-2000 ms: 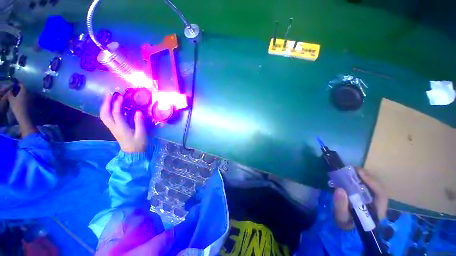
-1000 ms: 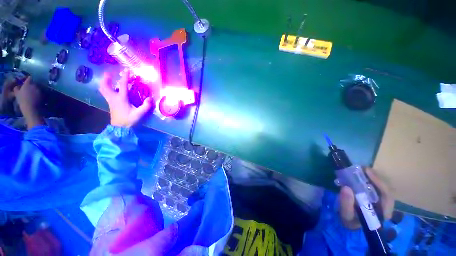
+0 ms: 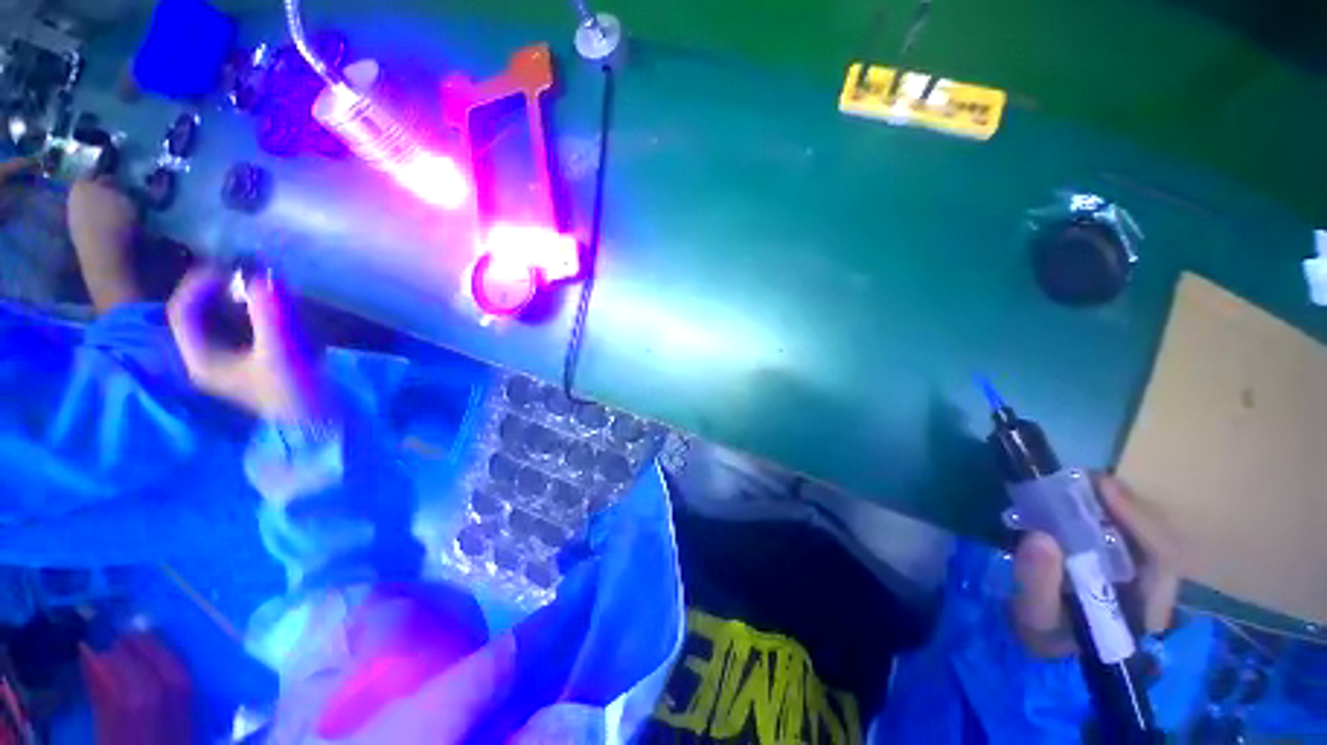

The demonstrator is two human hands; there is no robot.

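Observation:
My left hand (image 3: 240,349) is blurred at the bench's near edge on the left, its fingers curled around a dark round part (image 3: 224,312) with small bright glints at its rim. My right hand (image 3: 1099,568) grips a black glue syringe (image 3: 1030,448) with a pale label, its blue tip pointing up-left above the green bench. A round part (image 3: 505,285) lies in the pink glow below the lamp head (image 3: 381,143), against the orange-red fixture (image 3: 546,160). Another round black part (image 3: 1083,262) lies on clear film at the right.
A blister tray (image 3: 546,473) with dark discs is near my lap. A yellow block with pins (image 3: 923,102) stands at the back. Cardboard (image 3: 1237,437) lies at the right. A thin black cable (image 3: 594,262) crosses the bench. Another person's hand (image 3: 102,233) and more black parts (image 3: 245,185) are at left.
My left hand has moved from beside the lamp leftward and toward the near edge, carrying a dark part away from the glow. My right hand still holds the syringe. The view has shifted slightly.

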